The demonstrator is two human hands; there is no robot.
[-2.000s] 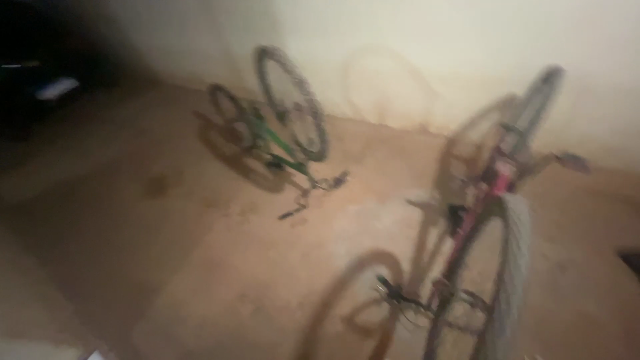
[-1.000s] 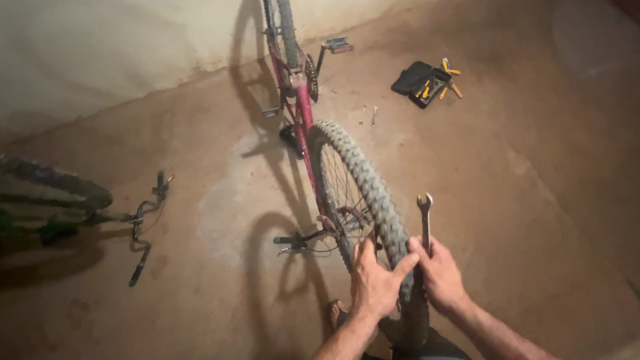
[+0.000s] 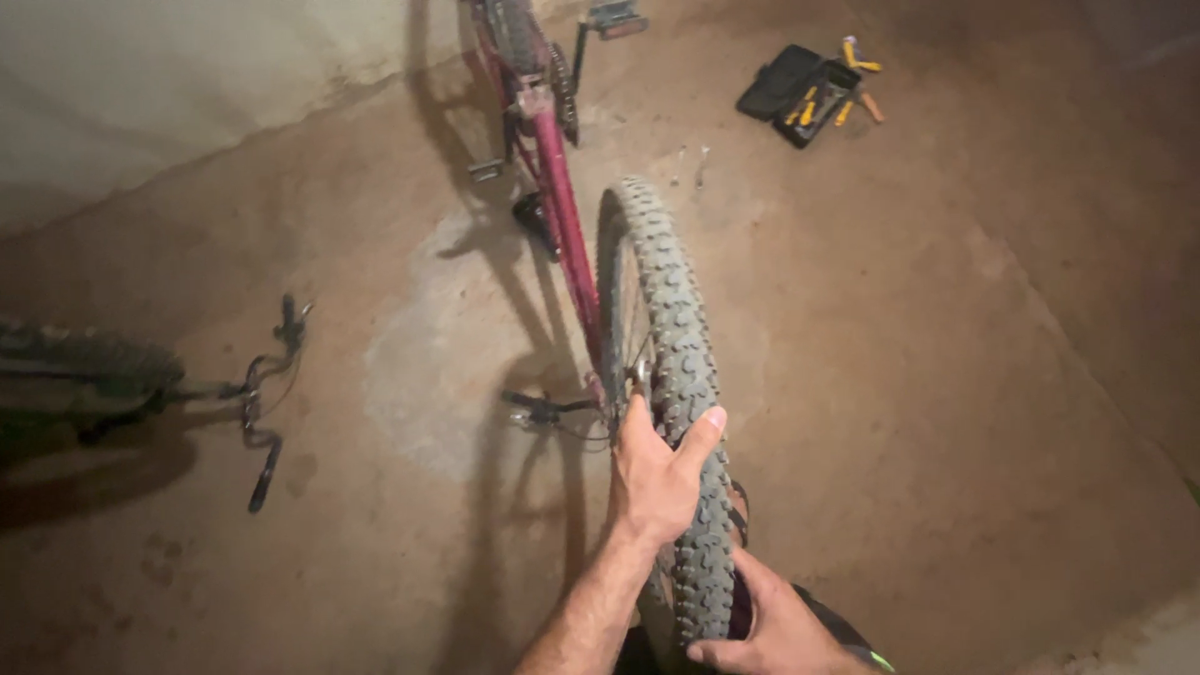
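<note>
A pink bicycle (image 3: 558,197) stands upside down, resting on its handlebar. Its knobby front tire (image 3: 680,328) rises toward me. My left hand (image 3: 661,473) lies on the left side of that wheel, thumb across the tread and fingers reaching toward the hub; the fingertips are partly hidden. Lower down, my right hand (image 3: 773,623) is at the tire's right side near the bottom edge, its thumb on the tread and its other fingers hidden. No wrench shows in either hand now.
An open black tool case (image 3: 797,94) with yellow-handled tools lies on the floor at upper right. Two small metal tools (image 3: 701,167) lie nearer the wheel. On the left is another upturned bicycle with its handlebar (image 3: 253,398) on the floor. A wall (image 3: 187,84) borders the upper left.
One second ago my right hand held an open-end wrench upright beside the tire. That hand has since moved down along the tire, and the wrench is out of sight. My left hand remains at the wheel.
</note>
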